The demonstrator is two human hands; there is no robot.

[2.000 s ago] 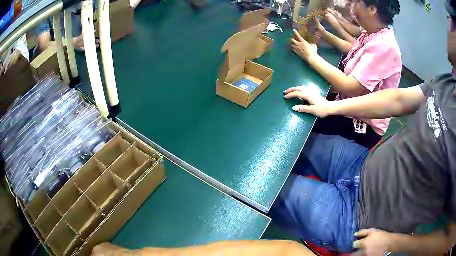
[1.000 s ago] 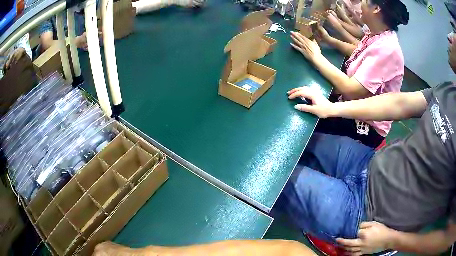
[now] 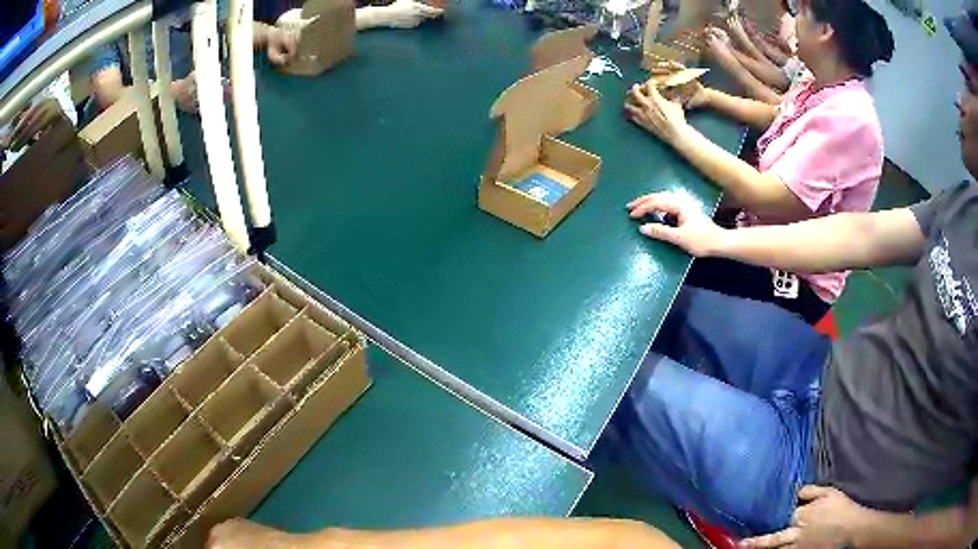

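A divided carton tray (image 3: 306, 413) stands at the lower left; its near cells are empty and clear poly bags (image 3: 129, 273) fill its far side. My right hand (image 3: 238, 534) is at the bottom edge by the tray's near corner, cut off by the picture's edge, with the forearm stretching across the bottom. I cannot see its fingers or whether it holds anything. My left hand is not in view. An open mailer box (image 3: 542, 204) stands on the green table ahead with a blue card (image 3: 544, 188) inside.
A second open mailer box (image 3: 579, 102) stands behind the first. A person in a grey shirt (image 3: 890, 354) sits at the right, a hand resting on the table. A person in pink (image 3: 826, 150) handles a carton. Cream posts (image 3: 247, 129) rise at the left.
The view has shifted slightly. The person in pink now holds a brown carton piece. Another person's hand and a carton have moved in at the top left. My hand has hardly moved.
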